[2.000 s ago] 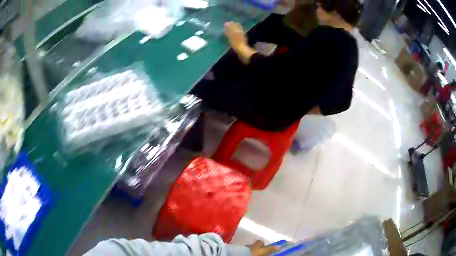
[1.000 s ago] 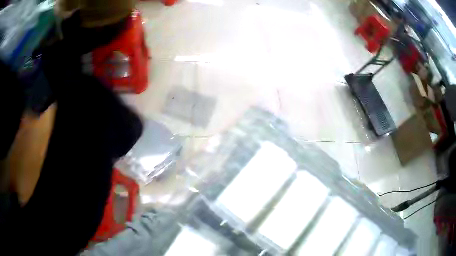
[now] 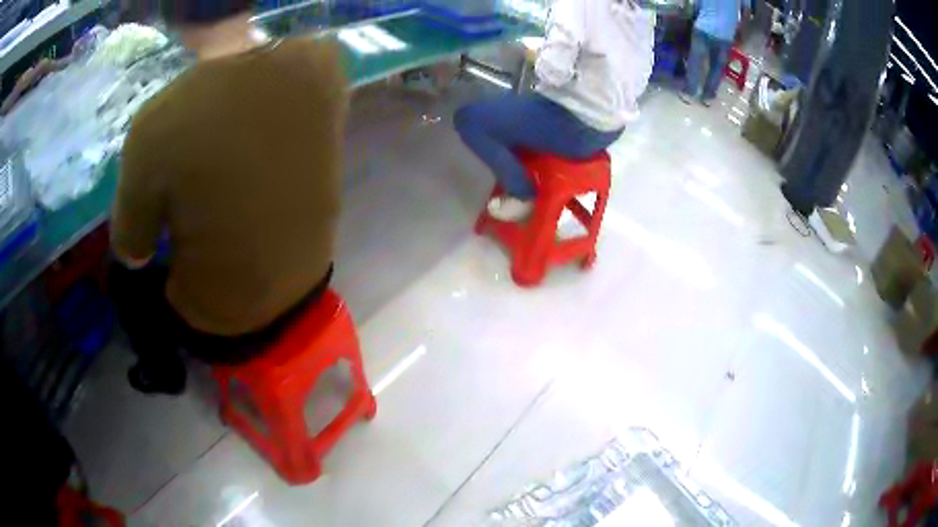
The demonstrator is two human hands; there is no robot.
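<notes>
A clear blister tray with a crinkled edge shows at the bottom edge, right of centre, above the glossy floor. A white unit shows in it, and most of the tray is cut off by the frame. Neither my left hand nor my right hand is in the picture, so what holds the tray is hidden.
A person in a brown top sits on a red stool at the green table. Another in a pale top sits on a second red stool. A dark pillar and cardboard boxes stand right.
The view has moved past the black-clothed worker to other seated people and a pillar. The tray now shows only at the bottom edge; before, several white units were visible in it.
</notes>
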